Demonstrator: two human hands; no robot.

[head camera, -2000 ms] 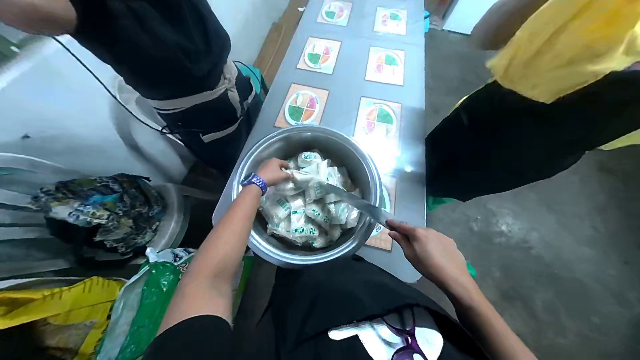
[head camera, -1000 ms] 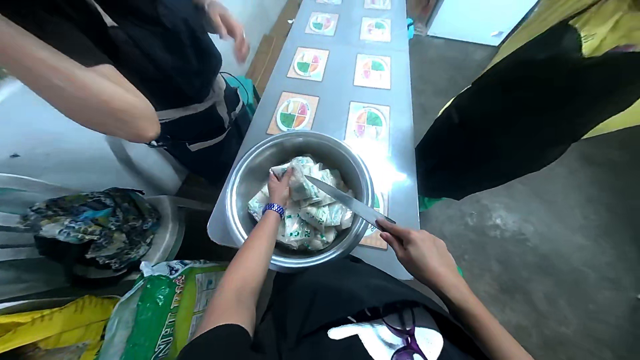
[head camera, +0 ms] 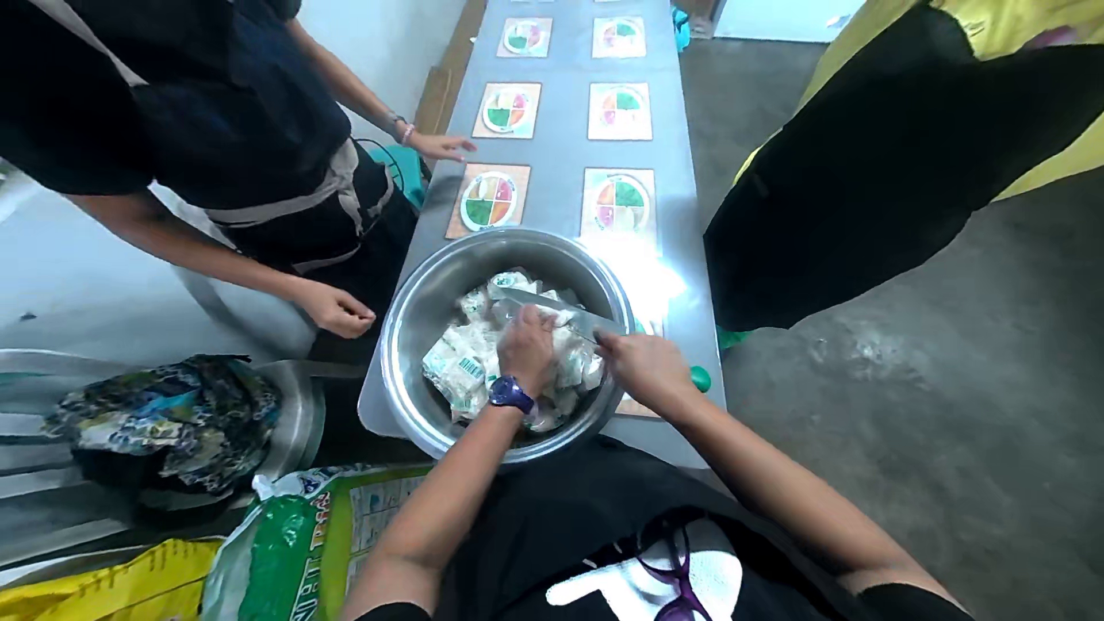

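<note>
A large round metal basin stands at the near end of a long grey table. Inside it lie several small clear packets with green print and whitish contents. My left hand, with a purple watch at the wrist, is over the middle of the packets, its fingers closed on one of them. From the right, my right hand grips the handle of a knife. The broad blade points left across the basin, beside my left fingertips, over the packets. Whether the blade touches the held packet cannot be told.
Square cards with plate pictures lie in two rows along the table. A person in dark clothes stands at the left, hands near the table. Another person's dark and yellow clothing is at right. Sacks and a chair with patterned cloth are lower left.
The person at the left has moved a hand to the table's edge near the cards. My left hand has shifted right, closer to my right hand, and the knife lies flatter across the basin.
</note>
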